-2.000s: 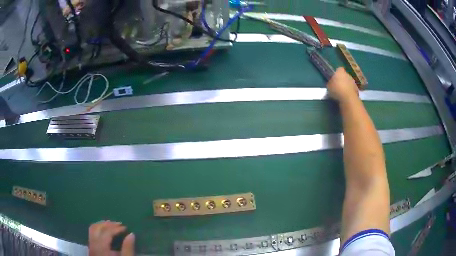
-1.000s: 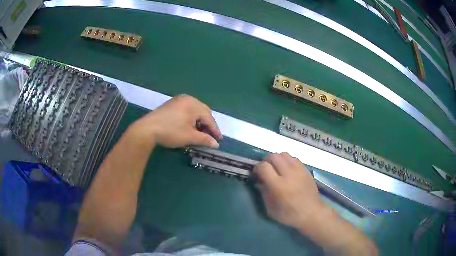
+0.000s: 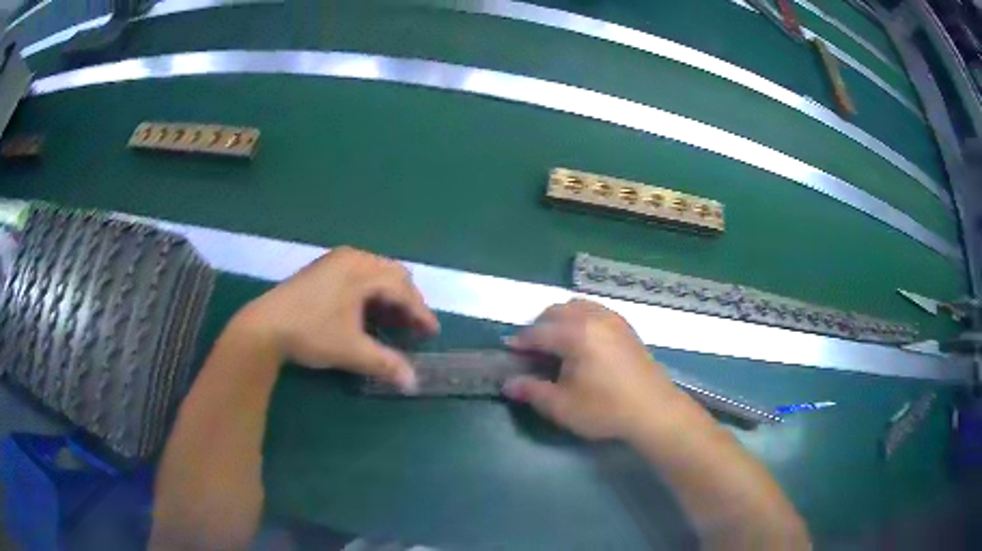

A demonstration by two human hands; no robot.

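Observation:
A grey fixture bar [image 3: 458, 373], blurred, lies level in front of me on the green surface or just above it. My right hand [image 3: 590, 366] grips its right end between thumb and fingers. My left hand [image 3: 342, 318] is at its left end, the thumb tip on or against the bar and the fingers apart above it. Small details in the bar are too blurred to tell. A slim dark bar [image 3: 716, 400] lies to the right of my right hand, partly hidden by it.
Stacked fixture bars [image 3: 92, 312] stand at left above a blue bin [image 3: 65, 484]. Brass-coloured blocks lie beyond at left [image 3: 194, 139] and centre right [image 3: 635, 200]. Grey bars [image 3: 668, 284] lie end to end along the silver strip. A blue pen-like stick [image 3: 805, 408] lies at right.
My right hand has come back from the far right. In the last second the bar between my hands has changed from showing a dark lengthwise gap to one flat grey face; the view has shifted.

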